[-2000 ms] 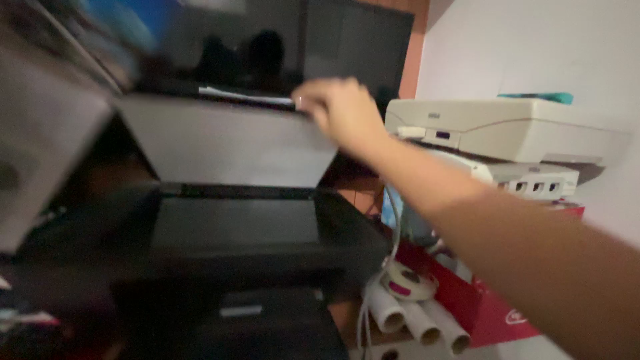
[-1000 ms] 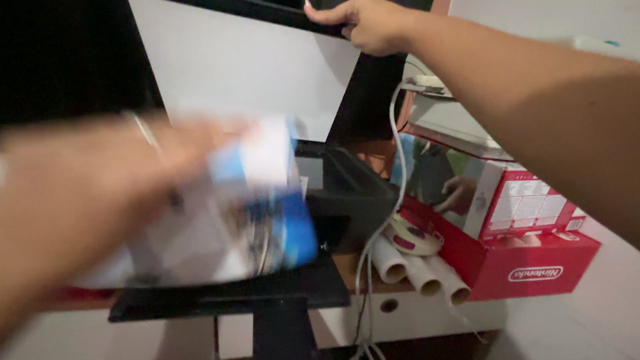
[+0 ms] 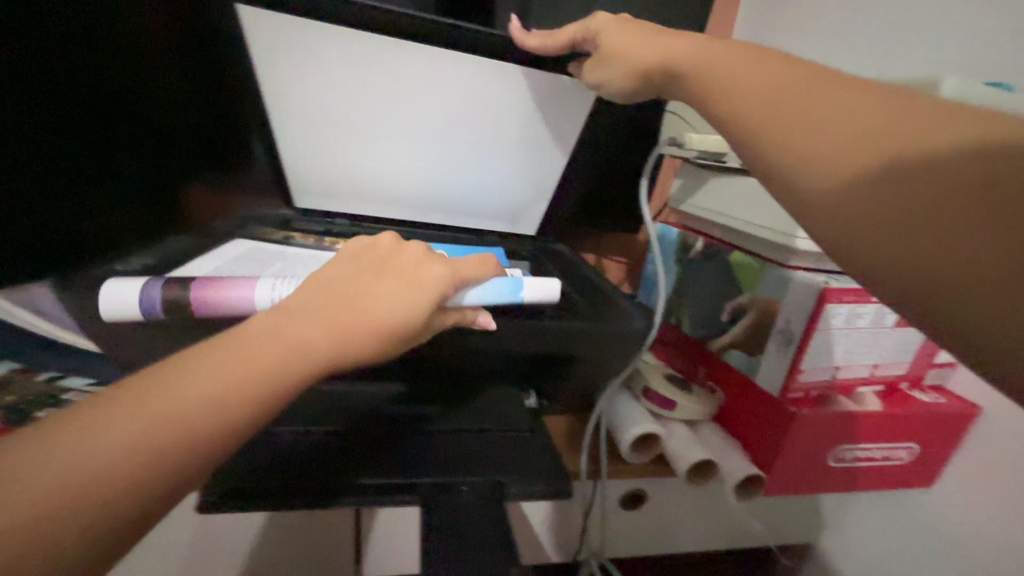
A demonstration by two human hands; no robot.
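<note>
A black printer-scanner (image 3: 592, 304) stands with its lid (image 3: 424, 120) raised, the lid's white underside facing me. My right hand (image 3: 616, 56) grips the lid's top edge near its right corner, thumb along the black rim. A book or magazine (image 3: 224, 296) with a thick, colourful printed spine lies over the scanner bed, its spine toward me. My left hand (image 3: 400, 292) holds it near the spine's right end, fingers over the top and thumb below. The spine's middle part and most of the scanner glass are hidden.
Right of the printer, a pale cable (image 3: 652, 264) hangs beside cardboard tubes (image 3: 676, 448) and a round tape-like roll (image 3: 680, 392). Farther right are a red Nintendo box (image 3: 872, 440) and a pale device (image 3: 744, 208). The printer's black output tray (image 3: 384, 472) juts out below.
The lid is still up in my right hand. My left hand, blurred with the printed item in front of the printer a second ago, now has it over the scanner bed.
</note>
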